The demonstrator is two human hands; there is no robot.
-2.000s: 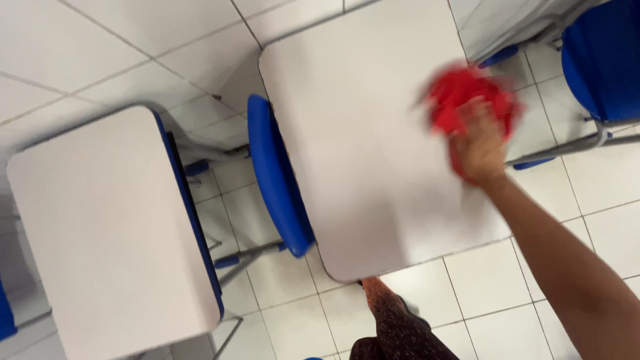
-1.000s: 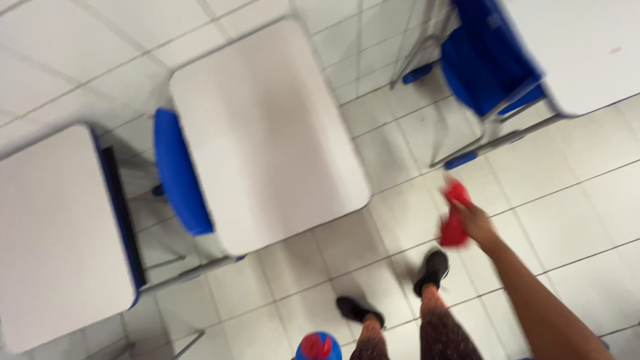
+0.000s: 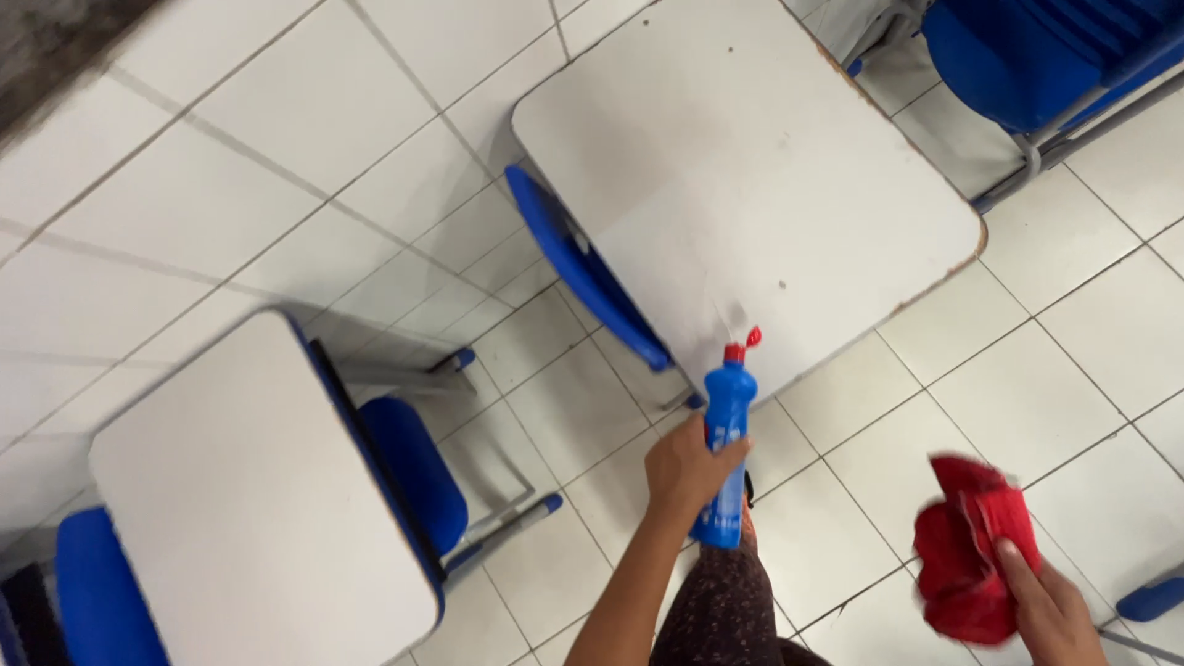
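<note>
My left hand (image 3: 689,467) grips a blue plastic squeeze bottle (image 3: 731,398) with a red flip cap, which stands open. The bottle's top points at the near corner of a white desk top (image 3: 786,185), and a thin streak of liquid shows just beyond the nozzle. Over the floor at the lower right, my right hand (image 3: 1050,592) holds a bunched red cloth (image 3: 976,550), apart from the desk. Small dark specks and chipped edges mark the desk top.
A blue chair back (image 3: 587,268) lies against the desk's left side. Another white desk (image 3: 264,518) stands at the lower left, with blue chairs by it. At the upper right is a blue chair (image 3: 1027,65) with grey metal legs. White wall tiles border the desks; the floor (image 3: 1017,388) is tiled.
The view has shifted to another desk top. The blue bottle, only partly visible at the bottom edge one second ago, is now in full view in my left hand. The red cloth remains in my right hand.
</note>
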